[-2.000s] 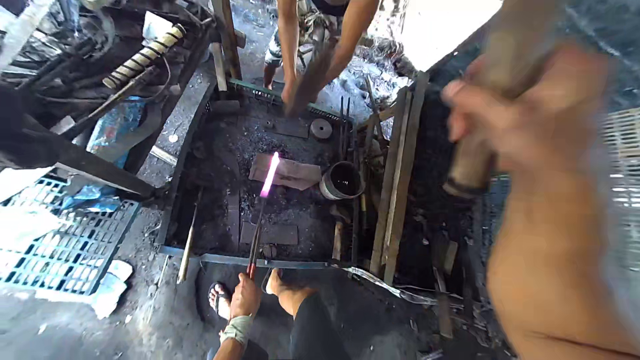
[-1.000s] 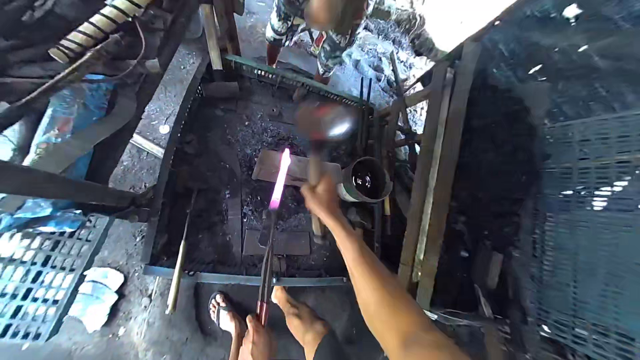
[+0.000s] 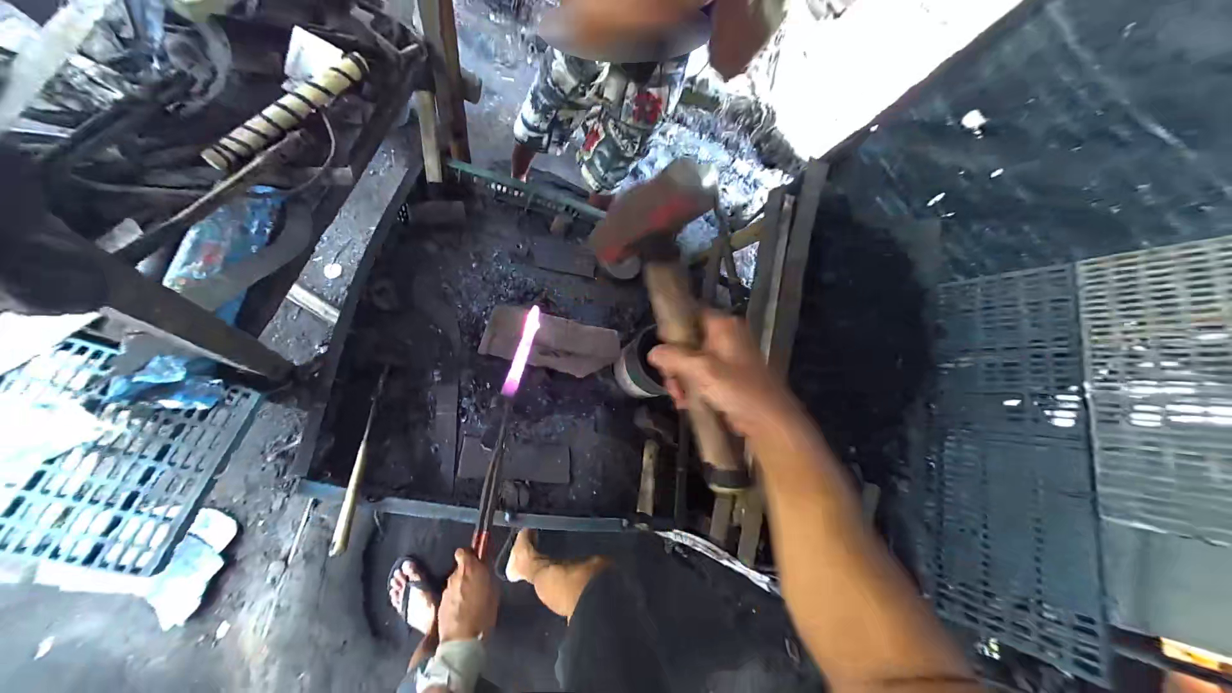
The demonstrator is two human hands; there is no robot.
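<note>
My left hand (image 3: pixel 468 599) grips the red handles of long metal tongs (image 3: pixel 493 481) low in the head view. Beyond the tongs' dark jaws a glowing pink-white metal bar (image 3: pixel 523 351) lies across a flat anvil block (image 3: pixel 577 345). My right hand (image 3: pixel 717 371) is closed around the wooden handle of a sledgehammer. The hammer's head (image 3: pixel 653 214), with red marks, is raised up and right of the bar, apart from it. Partly behind my right hand stands a pot with a dark inside (image 3: pixel 635 371). A wooden-handled tool (image 3: pixel 354 491) leans at the pit's left.
A metal-edged frame (image 3: pixel 433 510) bounds the dark pit. Wooden planks (image 3: pixel 784 279) run along its right side. Another person (image 3: pixel 606 106) in patterned trousers stands beyond the far edge. My sandalled foot (image 3: pixel 414 592) is near the front edge. Plastic crates (image 3: pixel 125 462) lie at left.
The hammer in my right hand was over the far side of the anvil block a second ago and is now up and to the right. My left hand still holds the tongs on the glowing bar.
</note>
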